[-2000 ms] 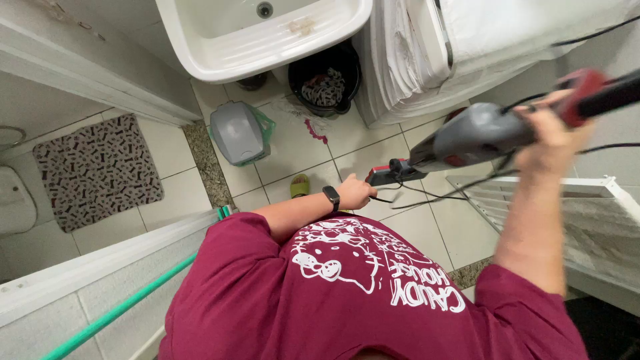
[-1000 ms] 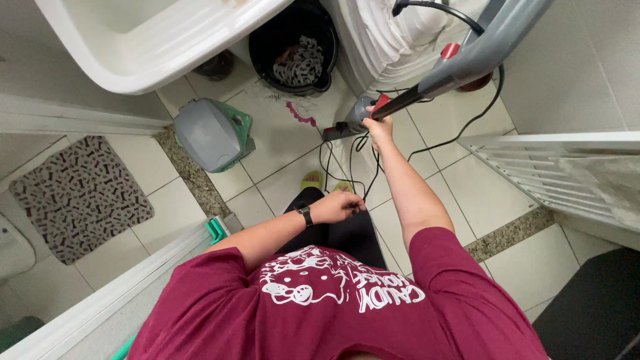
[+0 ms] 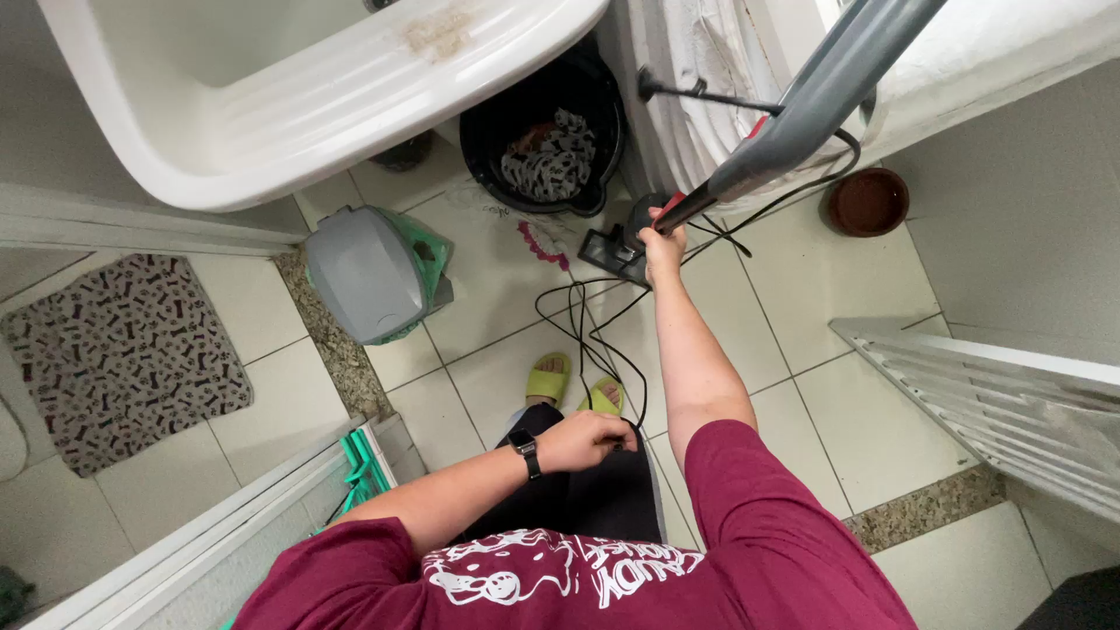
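My right hand grips the lower part of an upright vacuum cleaner, just above its floor head. The grey body of the vacuum slants up to the upper right, out of the frame. My left hand, with a black watch at the wrist, is closed on a black power cord in front of my thighs. Loops of the cord lie on the tiles between my feet and the floor head; another stretch runs to the right behind the vacuum.
A white laundry sink overhangs a black bucket with patterned cloth in it. A grey lidded bin stands left of my feet. Rightward are a brown clay bowl and a white slatted gate. A patterned mat lies far left.
The vacuum has swung from being held across to the right to standing with its floor head low near the bucket. My right hand has moved down it; my left hand has left it and holds the cord.
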